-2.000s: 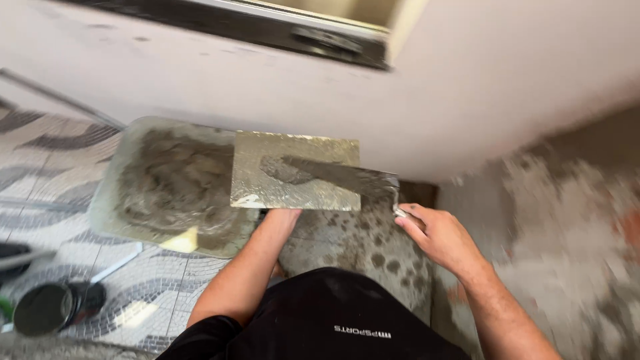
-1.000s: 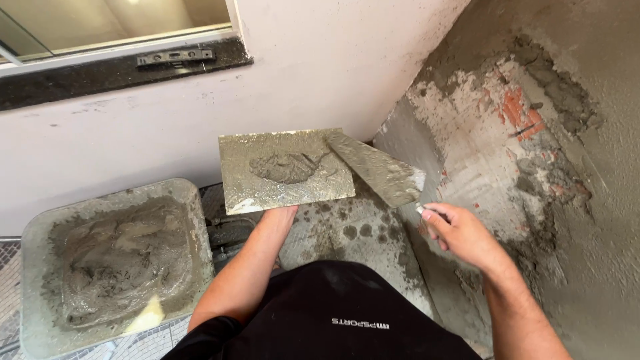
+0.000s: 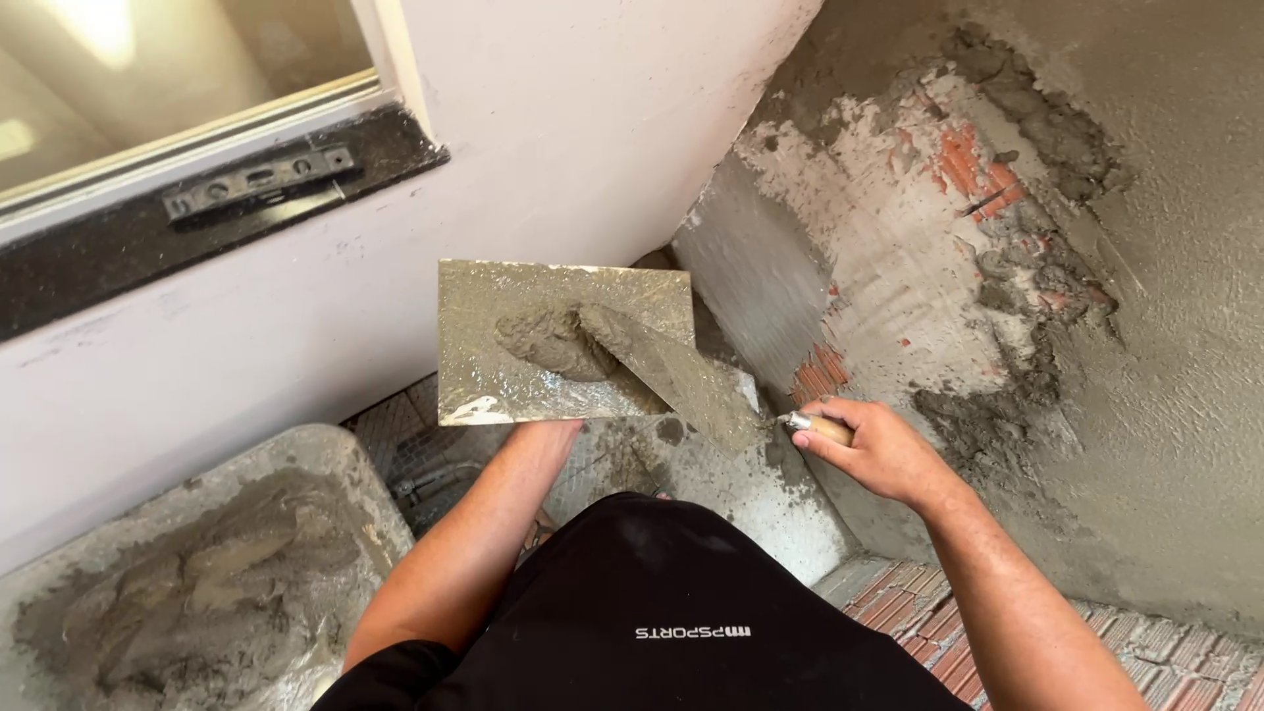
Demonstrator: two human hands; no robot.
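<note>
My left hand [image 3: 549, 429] is mostly hidden beneath a flat, mortar-coated plasterer's hawk [image 3: 474, 296], which it holds up from below. A lump of wet mortar [image 3: 538, 341] lies near the middle of the hawk. My right hand [image 3: 874, 442] grips the wooden handle of a pointed trowel [image 3: 691, 380]. The trowel's mortar-smeared blade slants across the hawk's right part, its tip at the lump. Right of both hands, the wall has a bare patch [image 3: 889, 286] with exposed red hollow brick, edged by rough mortar.
A tub [image 3: 336, 449] of wet mortar stands at lower left. A dark stone window sill [image 3: 395, 148] with a level [image 3: 262, 181] on it juts from the white wall [image 3: 553, 128] at upper left. Ribbed red bricks [image 3: 1096, 642] show at lower right. The floor [image 3: 760, 504] is spattered.
The view has swung right, bringing the bare wall patch into fuller sight. The trowel's blade now reaches farther over the hawk, to the lump, than one second ago.
</note>
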